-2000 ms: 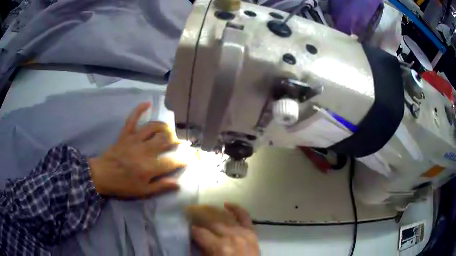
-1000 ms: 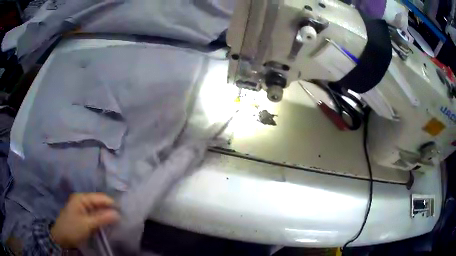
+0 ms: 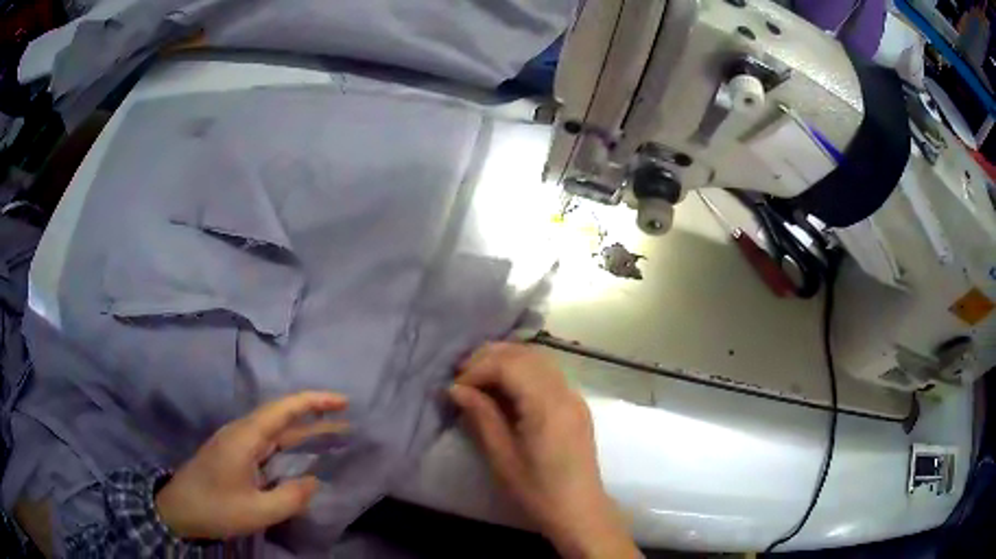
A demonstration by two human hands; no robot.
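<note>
The lilac-grey garment panel (image 3: 350, 207) lies over the left of the table, its right side reaching the bright lamp glow by the needle area. A small grey pocket piece (image 3: 208, 286) with raw edges stands off the panel. My left hand (image 3: 257, 464) is over the panel's lower part, fingers spread, holding nothing that I can see. My right hand (image 3: 530, 420) is at the panel's lower right edge, thumb and forefinger closed on the cloth. The cream sewing machine head (image 3: 699, 98) stands above the glow; the needle tip is lost in glare.
Red-handled snips (image 3: 765, 264) and black scissors (image 3: 803, 251) lie right of the needle area. A dark scrap (image 3: 623, 260) lies on the machine bed. A black cord (image 3: 832, 360) crosses the table front. A grey garment pile (image 3: 328, 33) lies behind the panel.
The machine sits farther right and higher in view than two seconds ago. My right hand has come back into view, on the cloth's edge. My left hand has moved right and opened since one second ago.
</note>
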